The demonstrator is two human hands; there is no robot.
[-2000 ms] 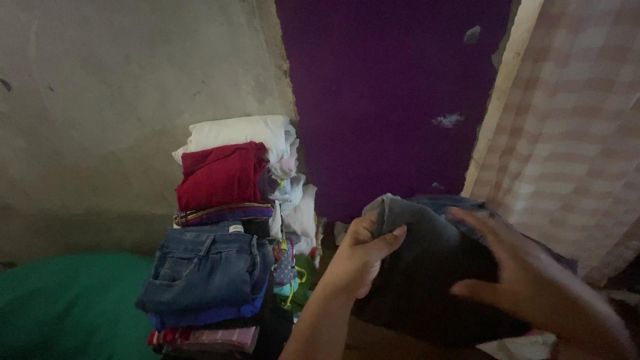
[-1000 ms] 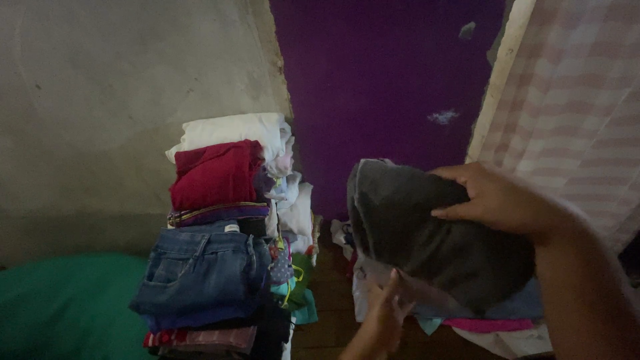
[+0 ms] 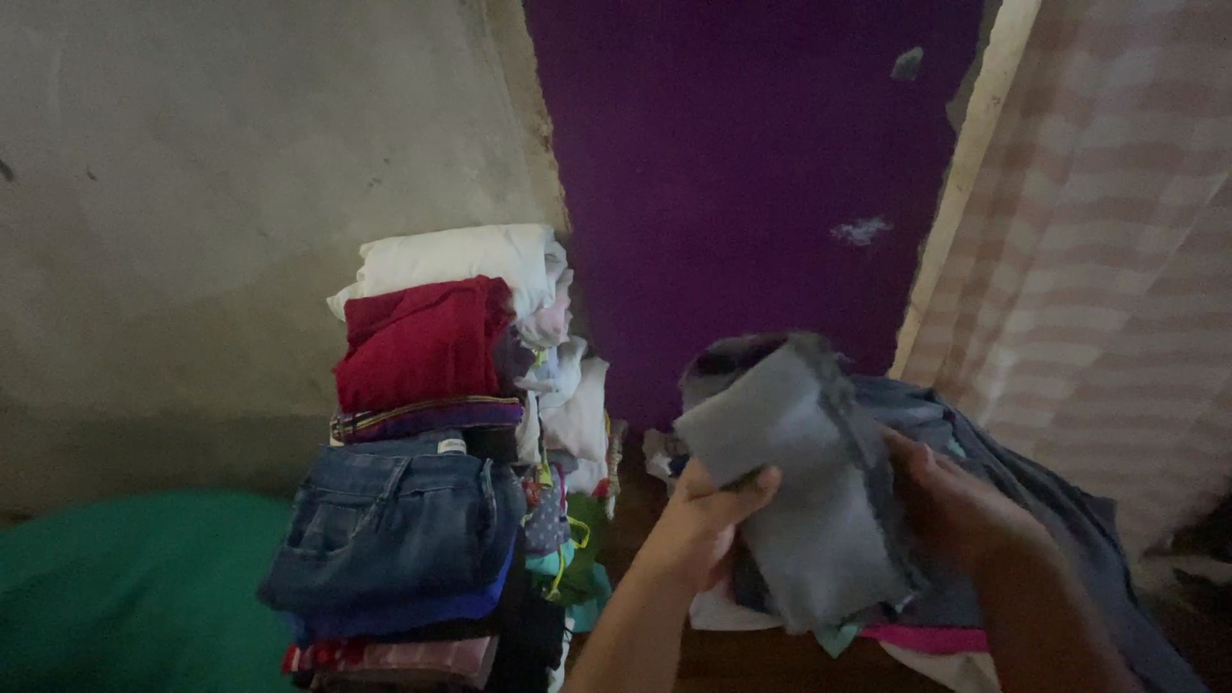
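Observation:
A folded grey cloth garment (image 3: 818,510) is held up between my two hands at the lower right. My left hand (image 3: 717,520) grips its left edge, thumb on top. On its right side, my right hand (image 3: 948,491) presses flat against the fabric, a little blurred; its fingertips are partly hidden. Behind and below lies a dark grey-blue garment (image 3: 1020,510) spread over other clothes, with a pink cloth (image 3: 924,638) showing beneath. Left of my hands stands a stack of folded clothes, with blue jeans (image 3: 385,529), a dark red garment (image 3: 423,342) and a white one (image 3: 462,255).
A green rounded cloth surface (image 3: 135,587) fills the lower left. Behind the stack rise a bare grey wall (image 3: 241,144) and a purple panel (image 3: 731,173). A checked curtain (image 3: 1107,269) hangs at the right. Dark wooden boards show between the stack and the clothes pile.
The garment was dark side out and broader one second ago; it now shows a grey side in a narrower fold. My right hand has moved from its top down to its right side.

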